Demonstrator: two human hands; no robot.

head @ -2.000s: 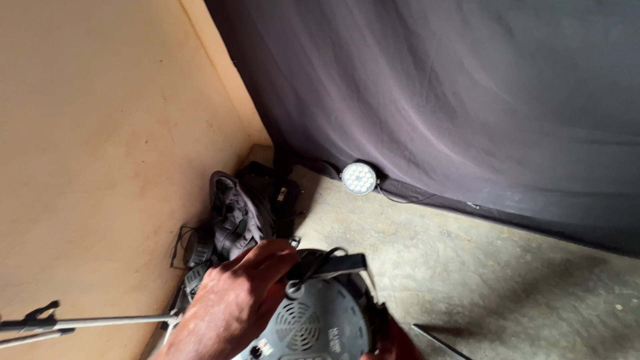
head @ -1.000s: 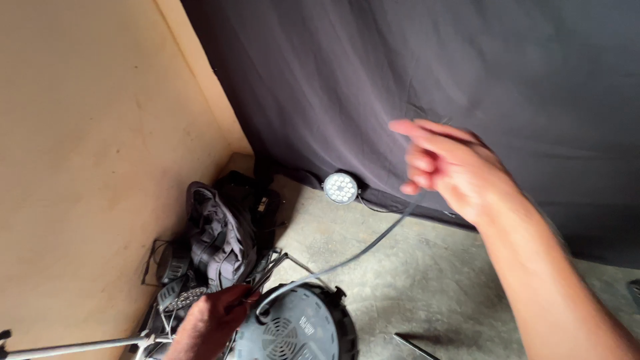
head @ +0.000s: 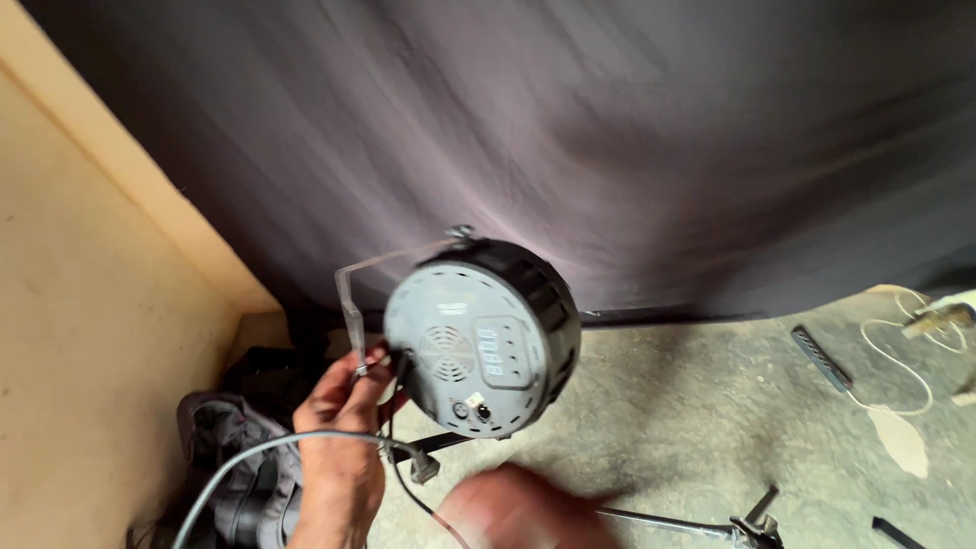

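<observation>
A round stage light (head: pixel 457 351) with a grey back panel, vent slots, a small display and sockets fills the middle of the view. My left hand (head: pixel 343 412) grips its metal bracket (head: pixel 352 313) at the light's left edge. A grey cable (head: pixel 259 450) passes over that wrist and ends in a black plug (head: pixel 424 467) hanging below the light. A thin black cable (head: pixel 404 488) runs down from the back panel. My right hand (head: pixel 526 511), blurred, is low in the view just beneath the light; its fingers and whatever it may hold cannot be made out.
Behind hangs a dark cloth backdrop (head: pixel 610 152), with a beige wall (head: pixel 91 305) at left. A grey backpack (head: pixel 244 457) leans in the corner. On the concrete floor at right lie a power strip (head: pixel 820 358) with a white cord (head: pixel 911 408) and a metal stand part (head: pixel 671 522).
The stage light has been raised from the lower edge, and my left hand now holds its bracket. My right hand has come down from in front of the backdrop. The view has shifted right.
</observation>
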